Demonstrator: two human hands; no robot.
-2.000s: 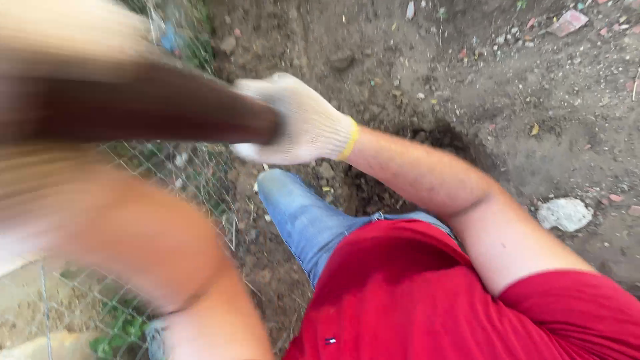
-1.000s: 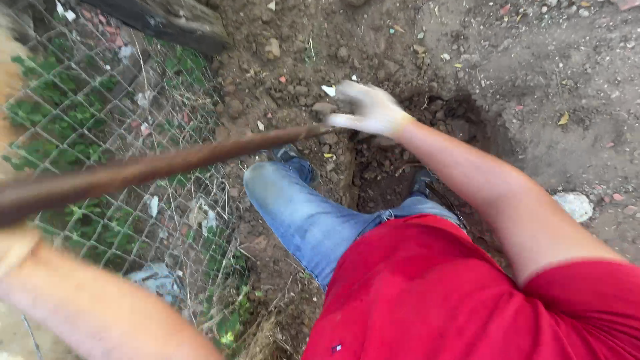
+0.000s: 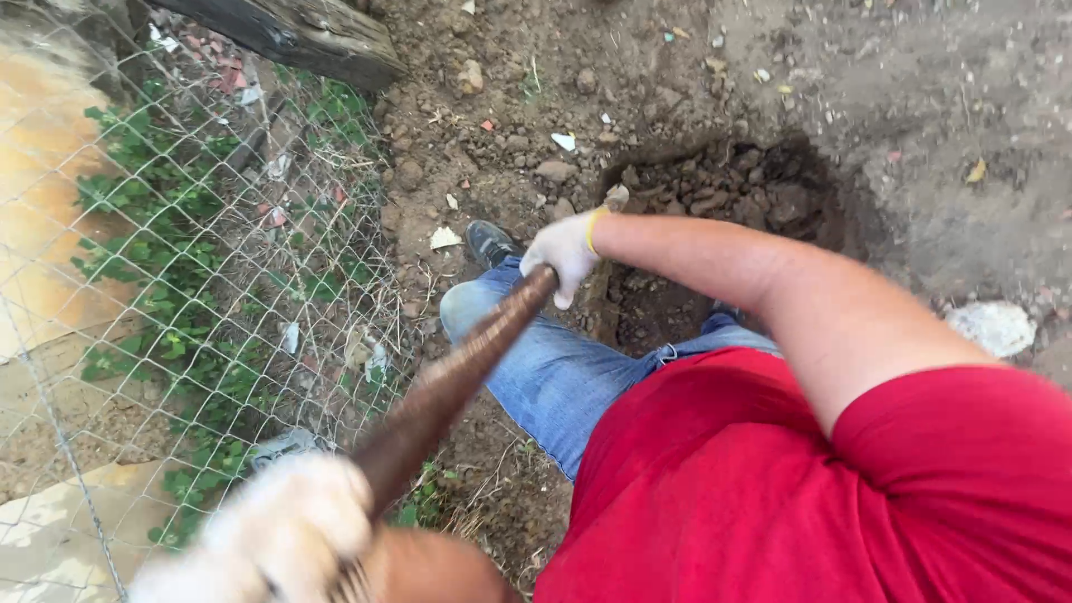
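A long brown pole (image 3: pixel 456 377), blurred and scuffed, runs from the lower left up to the middle of the view. My left hand (image 3: pixel 280 528), in a whitish glove and blurred by motion, grips its near part. Farther along, my right hand (image 3: pixel 565 251), in a white knit glove with a yellow cuff, is closed around the pole above my jeans-clad knee. Whatever lies beyond this hand is mostly hidden by the hand and forearm. A dug hole (image 3: pixel 754 188) with loose clods in it lies behind my right forearm.
A chain-link fence (image 3: pixel 209 276) with green weeds stands at the left. A weathered wooden beam (image 3: pixel 327 38) lies at the top left. My shoe (image 3: pixel 492 243) is on loose soil beside the hole. A pale flat stone (image 3: pixel 992 327) rests at the right.
The pole now slants more steeply. My right hand, with its fingers spread near the pole a second ago, is now closed around it. My left hand has come into fuller view at the lower left.
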